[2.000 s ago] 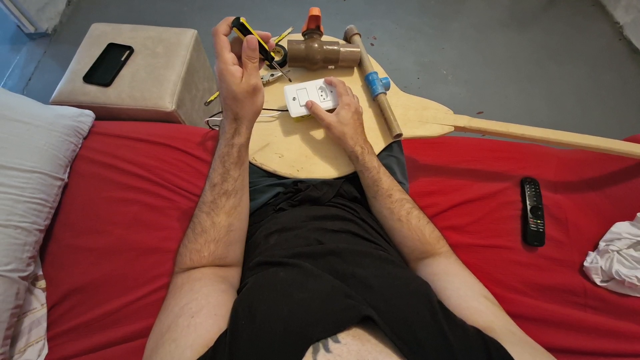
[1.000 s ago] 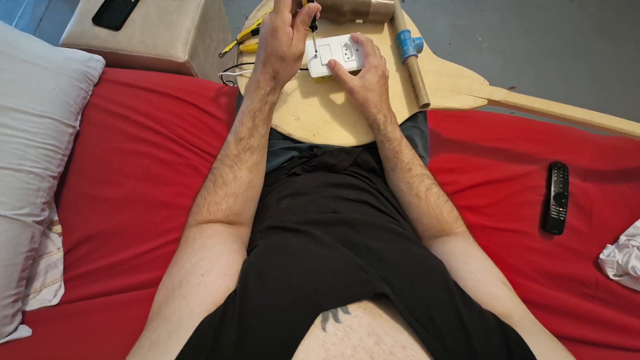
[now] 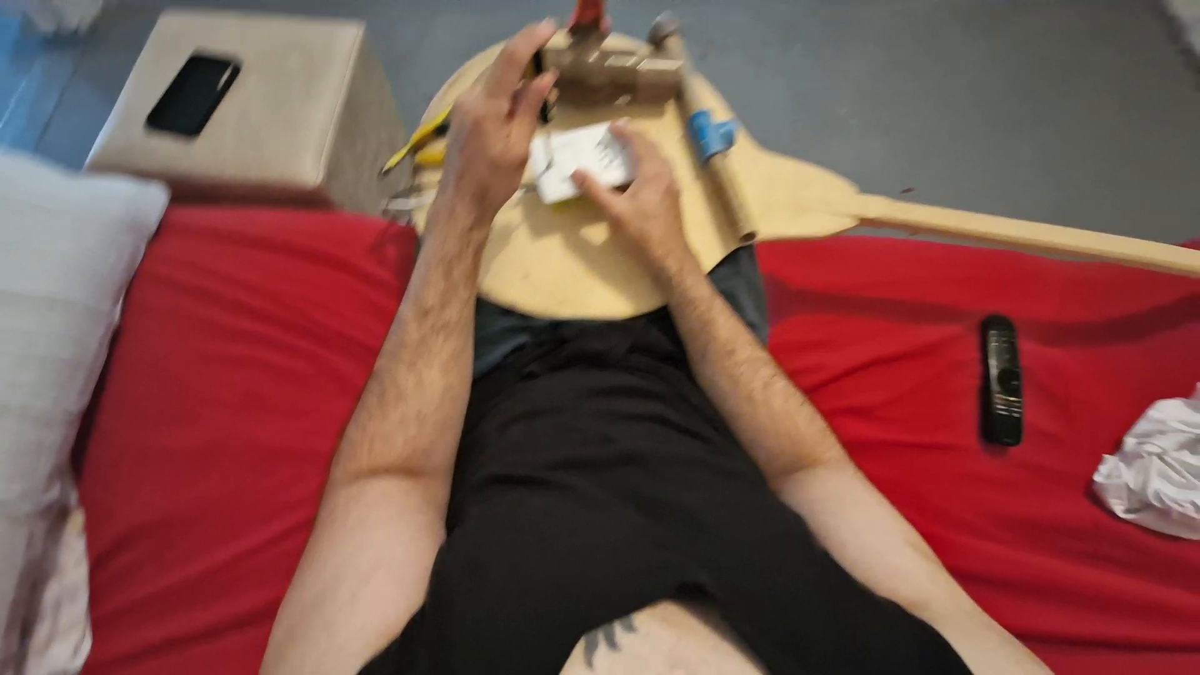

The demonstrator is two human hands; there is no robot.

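Note:
A white wall plate with a switch and a socket lies over a round wooden paddle board on my lap. My right hand grips its right side, thumb on the face and fingers at the far edge. Above the plate's left end, my left hand holds a screwdriver, mostly hidden by the fingers; its dark handle shows and its shaft points down at the plate. The view is blurred, so whether the tip touches a screw cannot be told.
On the board lie a brown PVC ball valve with a red handle, a brown pipe with a blue fitting, and a yellow-handled tool. A phone rests on a beige ottoman. A remote control lies on red fabric.
Two seconds ago my left hand held the screwdriver raised away from the plate; a second ago it came down over the plate's left end, where it stays. The right hand keeps its grip.

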